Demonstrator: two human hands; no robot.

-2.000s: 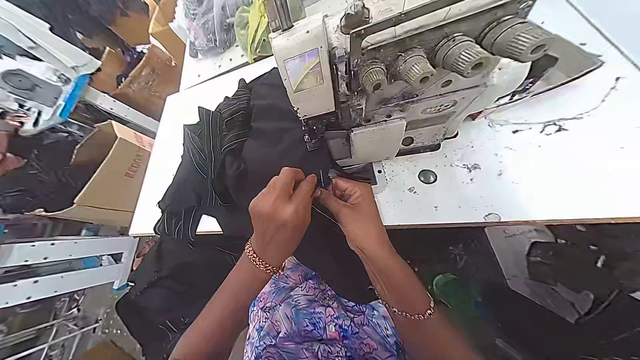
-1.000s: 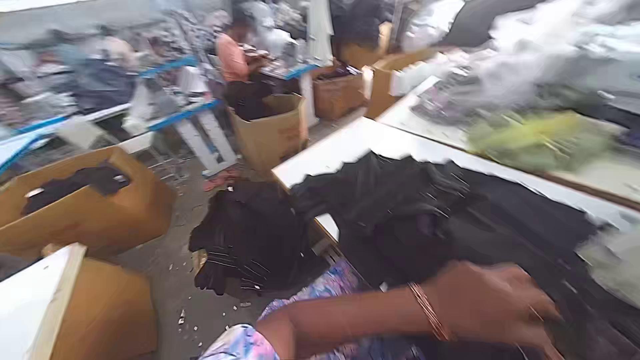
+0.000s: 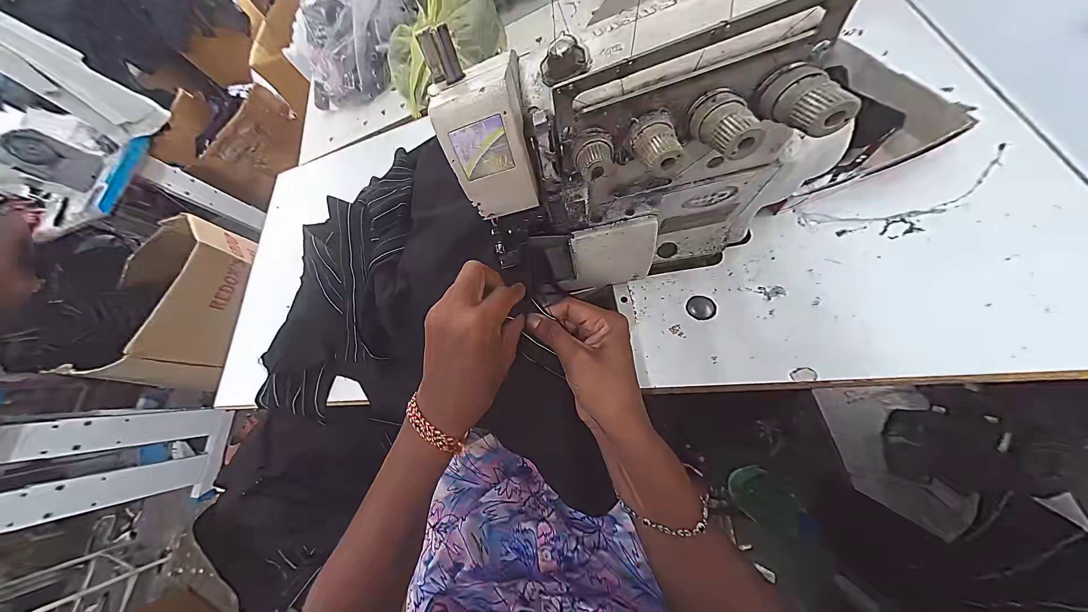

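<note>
An overlock sewing machine stands on the white table, its presser foot just beyond my fingers. Black fabric lies under and left of the machine head, with pale-striped pieces bunched on it, and hangs over the table's front edge toward my lap. My left hand pinches the fabric edge in front of the presser foot. Close on its right, my right hand grips the same edge between thumb and fingers. A thin pale line, thread or fabric edge, shows between the two hands. The needle cannot be made out.
A cardboard box with dark cloth stands left of the white table. Plastic bags lie behind the machine. A white metal frame is at the lower left. Part of another person shows at the left edge. Loose thread lies right of the machine.
A second ago the view was turned left toward the room, with one hand over the black fabric; now it is back on the machine, with both hands at the fabric edge.
</note>
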